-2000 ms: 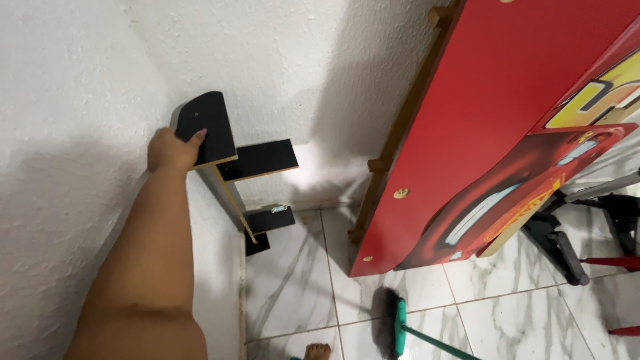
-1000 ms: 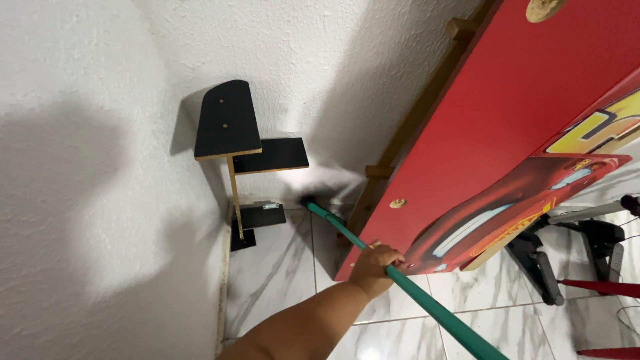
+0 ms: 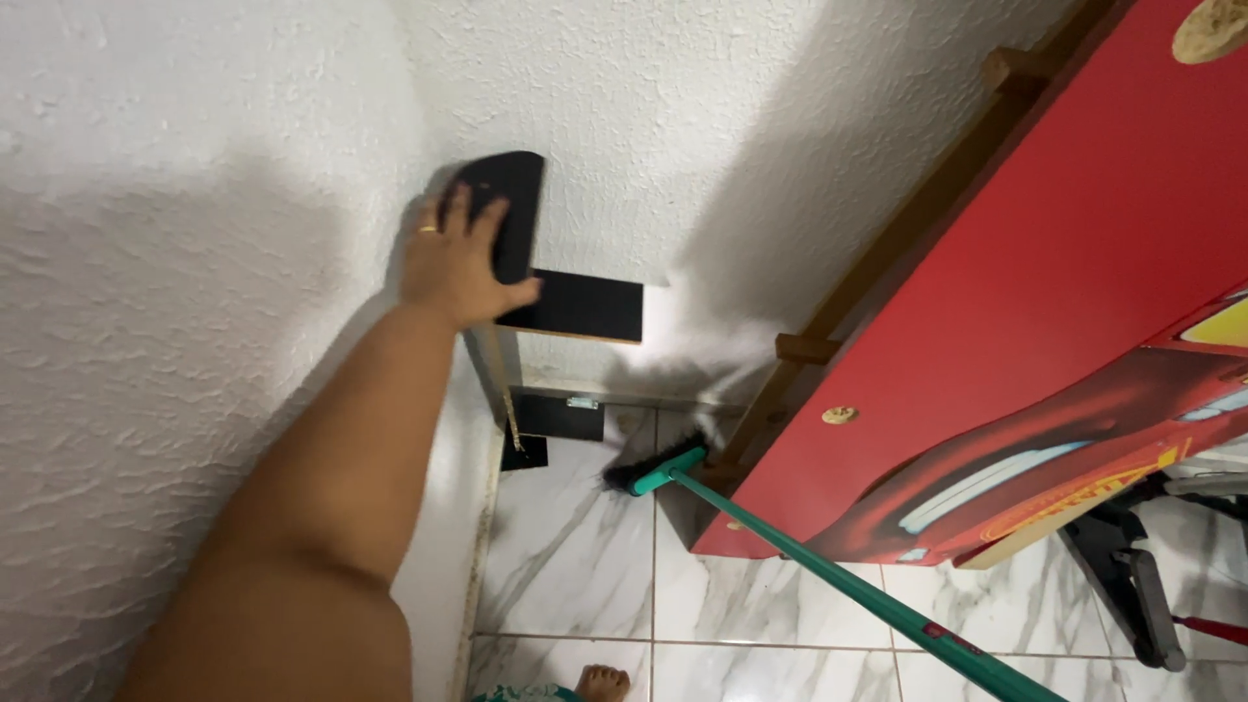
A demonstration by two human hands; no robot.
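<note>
My left hand [image 3: 458, 258] lies with spread fingers on the rounded black top board [image 3: 522, 210] of a small corner shelf, its thumb reaching over the black board [image 3: 590, 307] just below. A small light-coloured object [image 3: 583, 402] rests on a lower black board [image 3: 561, 419]. The green broom [image 3: 671, 470] stands on the tiles with its dark bristles near the wall, and its green handle [image 3: 858, 585] runs down to the lower right edge of the view. My right hand is outside the picture, so its hold cannot be seen.
A red panel [image 3: 975, 292] with a printed car and a wooden frame [image 3: 809, 348] leans at the right. Textured white walls [image 3: 604, 127] meet behind the shelf. A black metal stand [image 3: 1121, 575] is on the marbled tile floor [image 3: 741, 604]. A bare foot [image 3: 603, 682] shows at the bottom.
A hand gripping the green broom handle one second ago is out of view now. The broom head has moved from the wall onto the tiles, and my left hand is back on the shelf.
</note>
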